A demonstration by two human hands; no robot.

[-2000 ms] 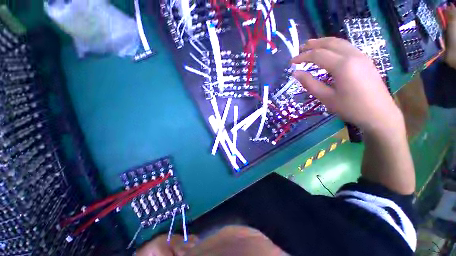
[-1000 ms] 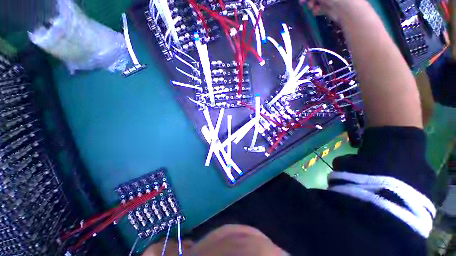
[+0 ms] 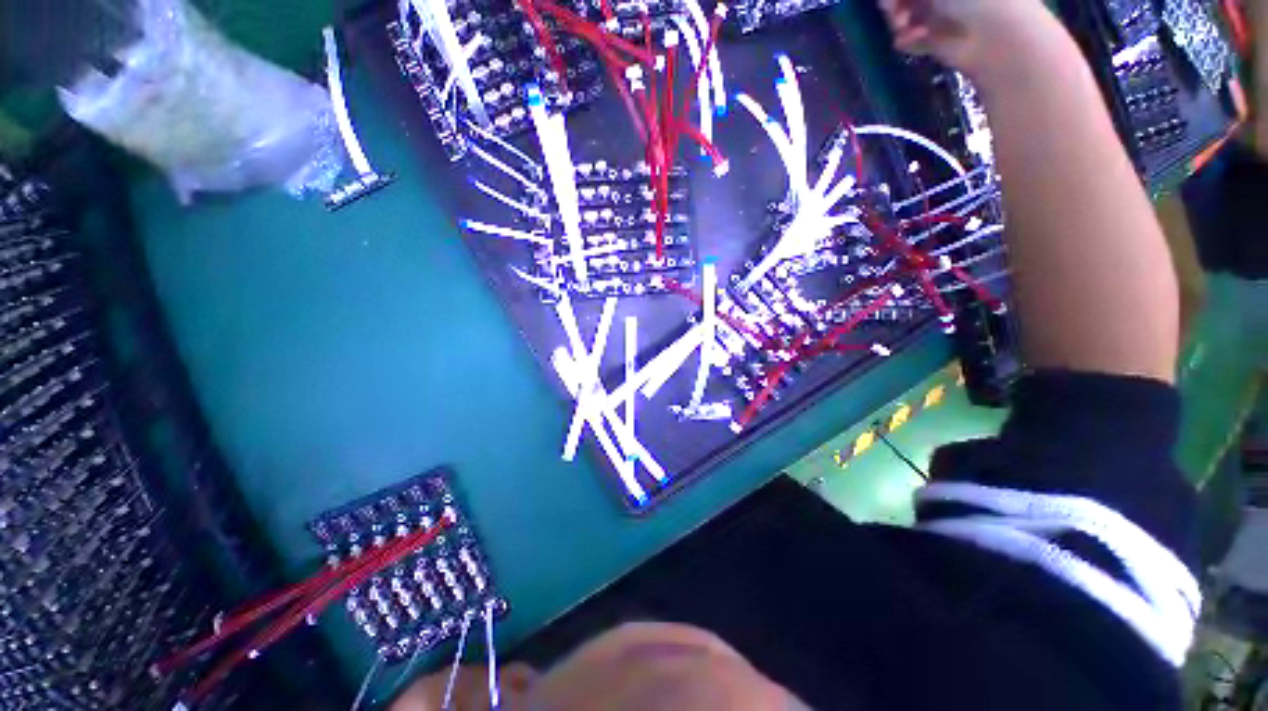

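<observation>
A black circuit board panel (image 3: 424, 576) with red cables across it and thin white cables at its lower edge lies at the lower left. My left hand (image 3: 640, 674) is at the bottom edge just below this panel, cut off by the picture; its grip is hidden. My right hand (image 3: 946, 28) is at the top, right of the black tray (image 3: 758, 146), with fingers curled; whether it holds anything cannot be told. Wired panels (image 3: 619, 229) with white cables (image 3: 559, 188) and red cables (image 3: 665, 153) lie on the tray.
A tiered stack of panels (image 3: 63, 458) fills the left side. A crumpled clear plastic bag (image 3: 209, 104) lies at the back left, beside a small board with a white cable (image 3: 359, 190). Black racks and more panels (image 3: 1147, 90) are at the right. Another person's dark sleeve (image 3: 1231, 208) shows at the right edge.
My right hand has left the wired panel on the tray and moved up to the far right side of the tray. My left hand stays at the bottom. The view has shifted slightly.
</observation>
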